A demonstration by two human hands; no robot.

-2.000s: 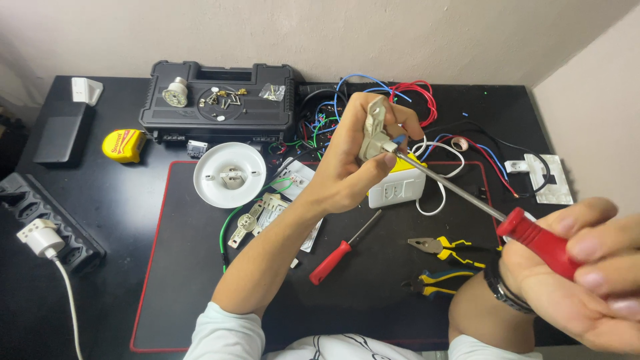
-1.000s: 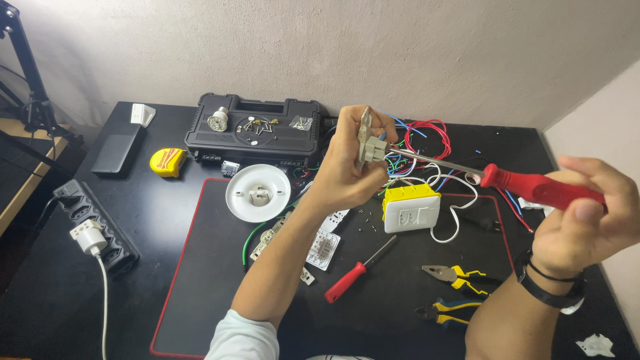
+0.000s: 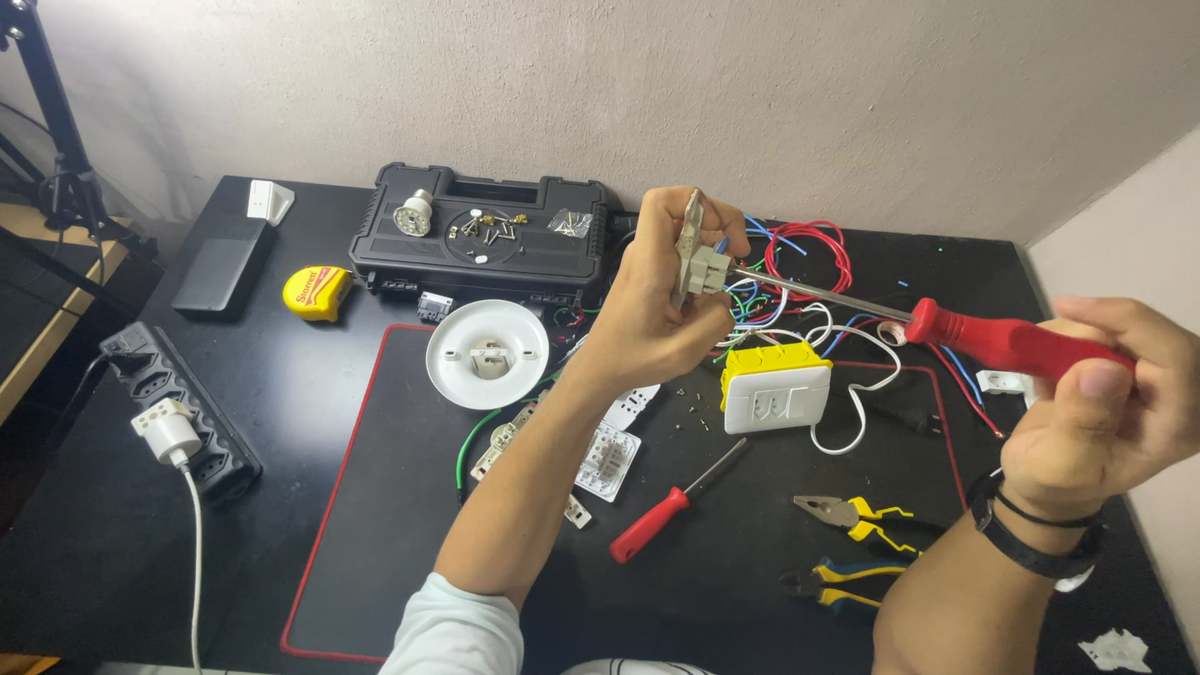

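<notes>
My left hand point(image 3: 656, 291) grips a beige electrical module on its mounting frame point(image 3: 703, 267), raised above the table, with a bit of blue at its top. My right hand point(image 3: 1097, 403) is closed around the red handle of a long screwdriver point(image 3: 994, 342). The shaft points left and its tip meets the side of the module; whether it sits in a screw cannot be told. Below lie a smaller red screwdriver point(image 3: 652, 520), combination pliers point(image 3: 844, 514) and cutting pliers point(image 3: 825, 583). A yellow box with a white socket plate point(image 3: 776, 398) stands to the right of my left hand.
Behind are a black tool case point(image 3: 478, 262) with small screws and a bulb on it, and tangled wires point(image 3: 811, 262). Leftward lie a white round lamp base point(image 3: 487, 354), a yellow tape measure point(image 3: 317, 292) and a power strip point(image 3: 220, 450). A white socket part point(image 3: 609, 459) rests beneath my left forearm.
The module in my left hand has turned more edge-on since two seconds ago. My right hand has shifted its hold on the screwdriver handle. The view has tilted upward.
</notes>
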